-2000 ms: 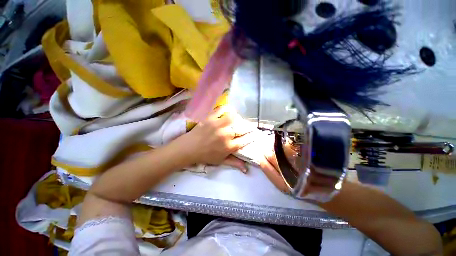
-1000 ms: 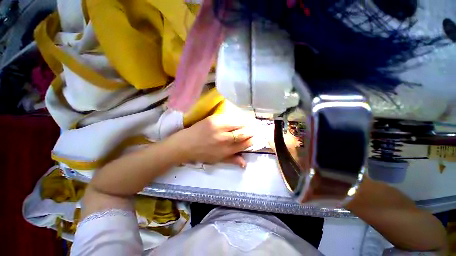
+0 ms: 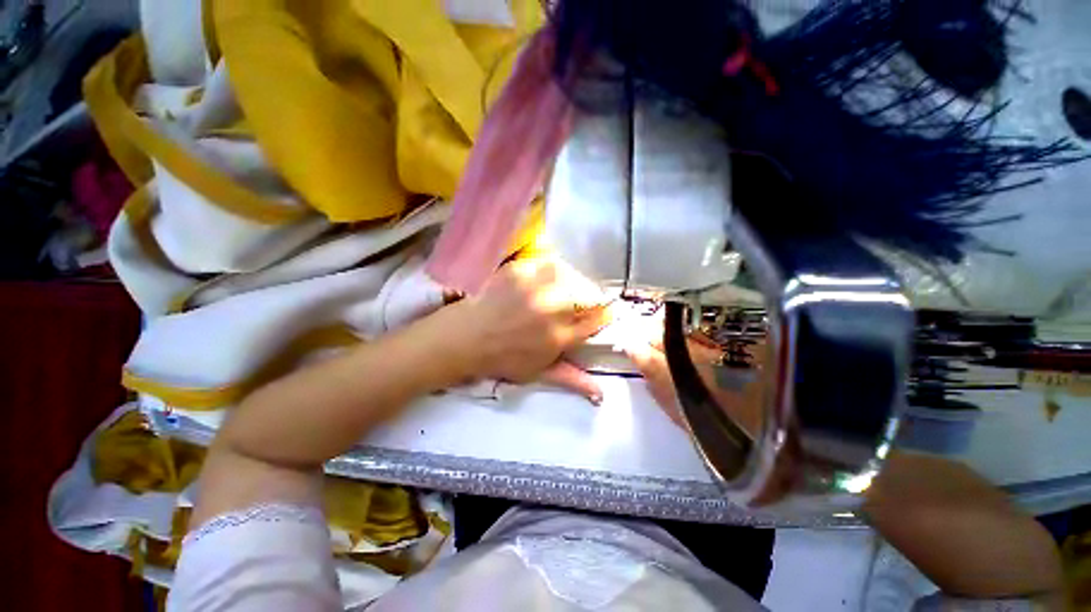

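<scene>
My left hand (image 3: 532,323) lies on the cloth at the left of the needle area, fingers toward the lamp glow, its thumb on the white bed. My right hand (image 3: 670,373) is mostly hidden behind the chrome loop (image 3: 843,383); some of it shows by the glow, and I cannot tell what it holds. White fabric (image 3: 275,341) with yellow strips runs from the left under my left hand. Mustard-yellow fabric (image 3: 317,114) is heaped behind it. The white sewing machine head (image 3: 640,191) stands over the work. The needle and foot are lost in glare.
A pink cloth strip (image 3: 509,167) and a dark blue thread bundle (image 3: 885,144) hang at the machine head. A grey ruler-like strip (image 3: 538,481) edges the table. More yellow-and-white cloth (image 3: 144,478) hangs at the lower left. Dark red cloth (image 3: 60,442) lies at the far left.
The view has shifted, and the machine head and chrome loop sit further right in it than two seconds ago. My left hand's fingers have shifted slightly; it stays beside the needle area.
</scene>
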